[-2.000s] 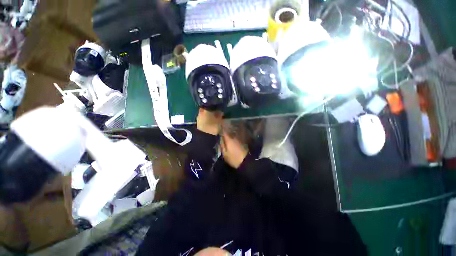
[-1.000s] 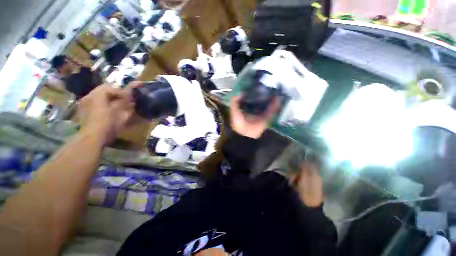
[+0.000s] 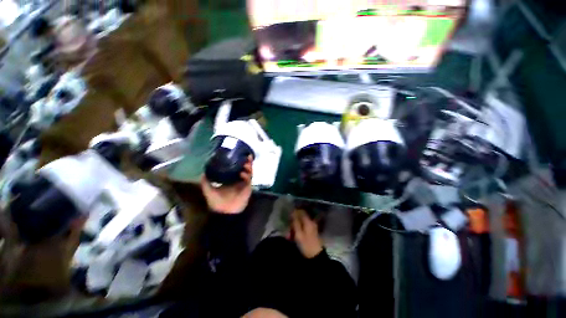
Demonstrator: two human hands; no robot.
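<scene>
My left hand (image 3: 224,197) is at the bench edge, cupped from below around the black ball of a white dome camera (image 3: 228,159). A small white label shows on the ball. Two more dome cameras (image 3: 319,155) (image 3: 376,155) stand upright side by side to its right, black balls facing me. My right hand (image 3: 305,235) is low in front of the bench edge, small and blurred; whether it holds anything cannot be told.
A heap of white cameras (image 3: 133,239) and a larger, nearer camera (image 3: 43,208) are at left. A black case (image 3: 223,71), keyboard (image 3: 310,94), yellow tape roll (image 3: 362,113) and lit monitor (image 3: 354,37) are behind. Tangled wires (image 3: 450,146) and a mouse (image 3: 444,253) are at right.
The view swung left, then back. My left hand rose onto the leftmost camera, now apart from the other two. The bright camera light is off. Another person's bare arm at left is no longer clearly visible.
</scene>
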